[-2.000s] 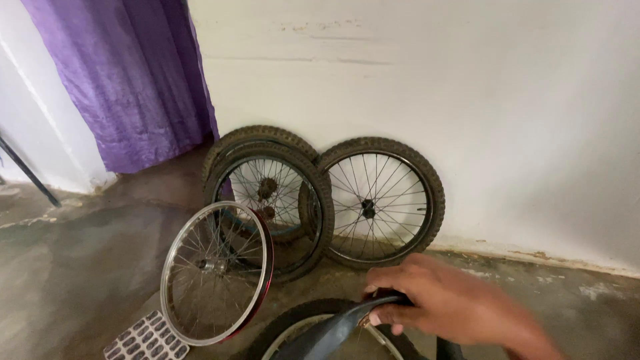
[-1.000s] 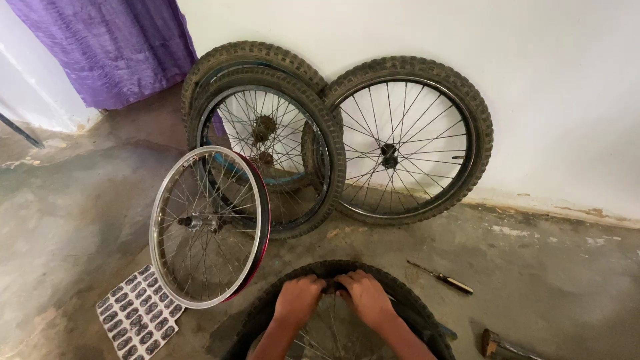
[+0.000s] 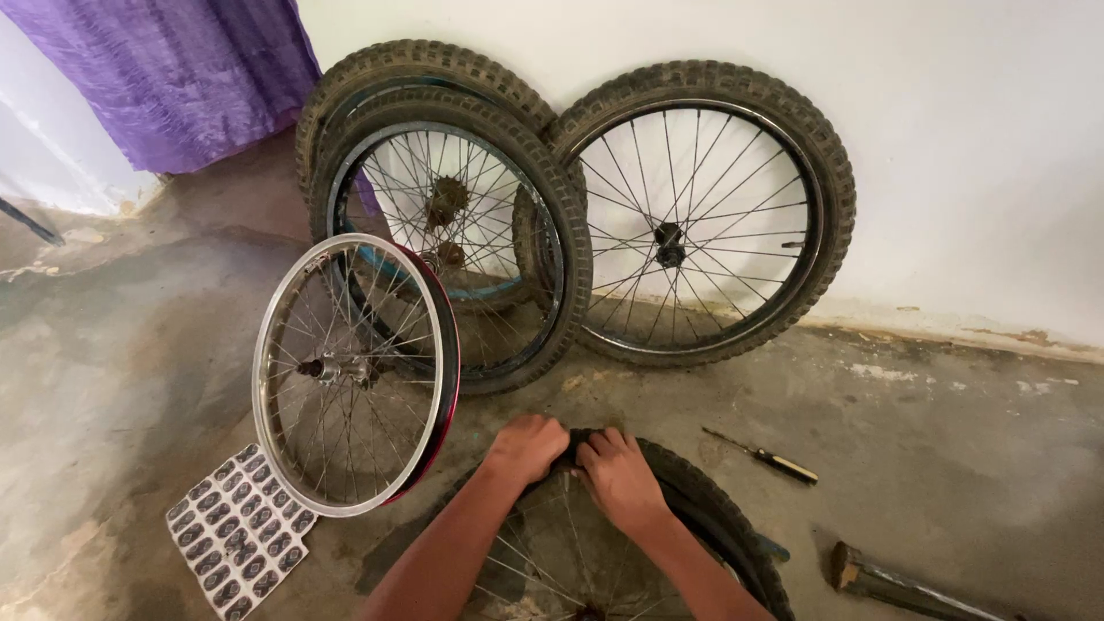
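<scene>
Directly below me is a spoked bicycle wheel with a knobby black tire, its lower part cut off by the frame. My left hand is closed on the top of the tire, left of centre. Close beside it on the right, my right hand grips the same stretch of tire at the rim. A short piece of dark rubber shows between the two hands. What the fingertips do under the rubber is hidden. A screwdriver with a pale and black handle lies on the floor to the right of the wheel.
Against the white wall lean several tired wheels, one with a black hub. A bare silver and red rim with spokes stands before them, beside a sheet of patches. A hammer-like tool lies lower right. A purple curtain hangs upper left.
Two seconds ago one hand held a loose dark rubber strip above the wheel. Since then both hands have come together on the top of the tire. The view has tilted down.
</scene>
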